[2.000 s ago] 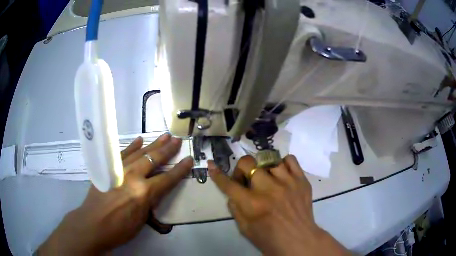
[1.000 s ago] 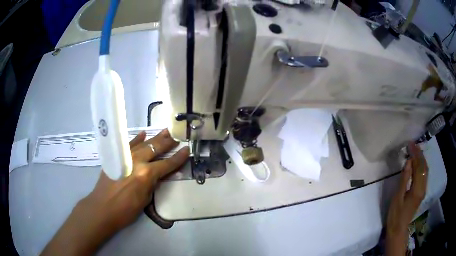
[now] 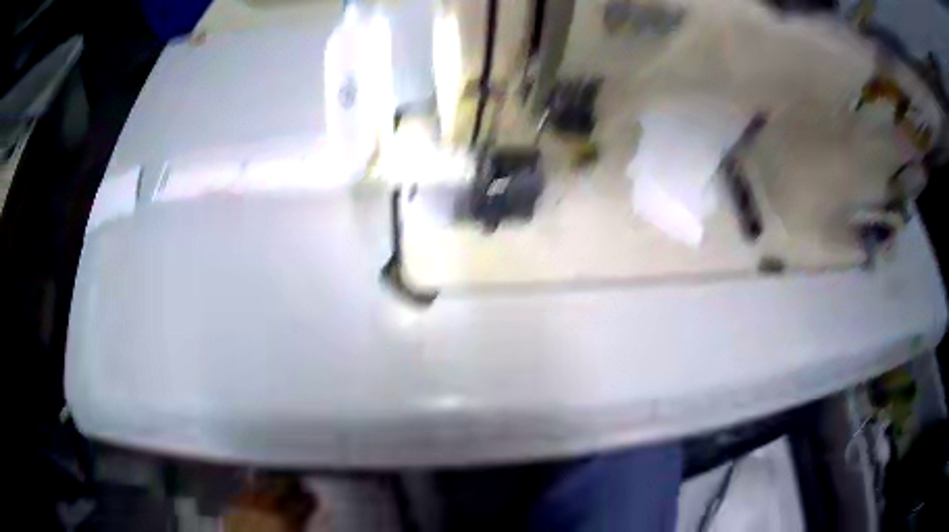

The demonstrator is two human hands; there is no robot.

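The whole view is blurred. The white fabric strip [image 3: 229, 179] lies across the bed from the left towards the presser foot, under the glare of the lamp [image 3: 357, 88]. The dark foot and plate area [image 3: 505, 187] shows below the cream machine head [image 3: 512, 52]. Neither hand is on the table or machine. A blurred brown-orange patch [image 3: 271, 506] shows below the table's front edge at lower left; I cannot tell if it is my left hand. My right hand is not in view.
White fabric scraps [image 3: 671, 177] lie on the right of the machine bed, beside a slim black tool [image 3: 743, 197]. The pale table's front edge [image 3: 447, 445] curves across the view. Blue cloth [image 3: 614, 494] shows below it.
The view has shifted, so the machine sits higher and the table's front edge shows. My left hand has left the strip, and my right hand has left the machine's right end.
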